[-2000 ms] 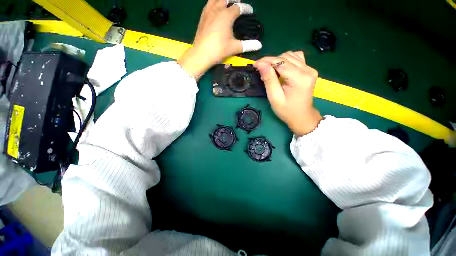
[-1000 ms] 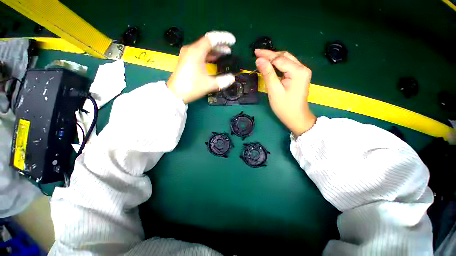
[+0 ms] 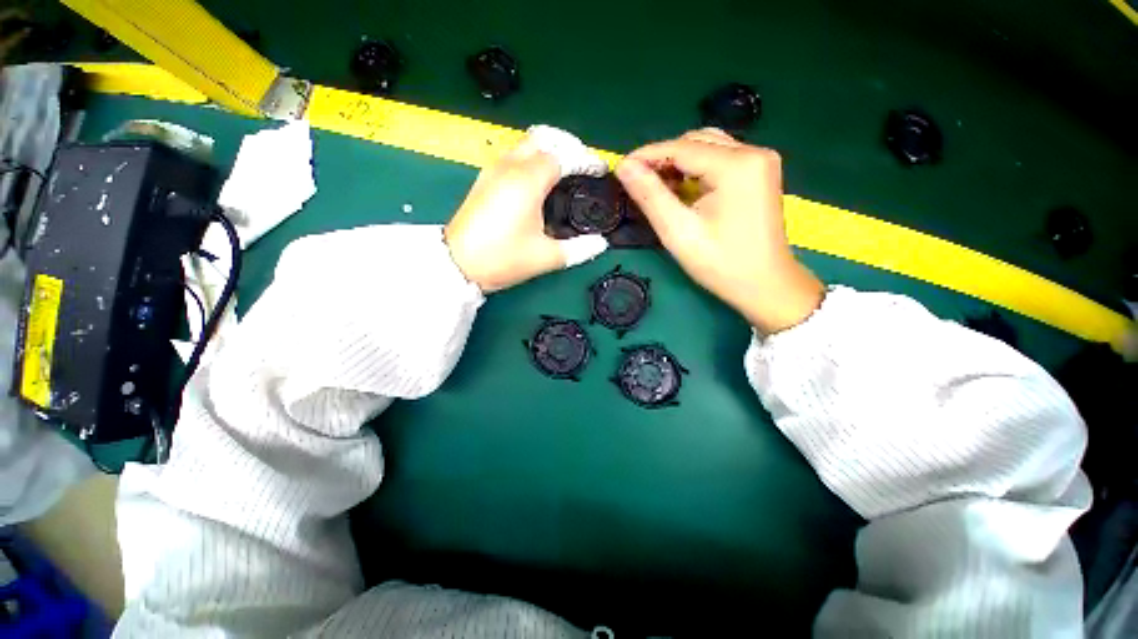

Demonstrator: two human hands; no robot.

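Note:
My left hand, with white finger cots on the thumb and a finger, holds a round black watch case over the black holding fixture. The case hides most of the fixture. My right hand is at the case's right edge with thumb and forefinger pinched together. A thin tool was seen in it before; now the fingers hide whatever they grip. Three loose watch cases lie on the green mat just below the fixture.
A yellow strip crosses the bench behind my hands. Several black cases lie beyond it. A yellow bar slants in at upper left. A scuffed black box with a cable stands left, beside white paper.
My left hand has brought the watch case from beyond the strip down over the fixture. My right hand has met it there. The cases beyond the strip have shifted right.

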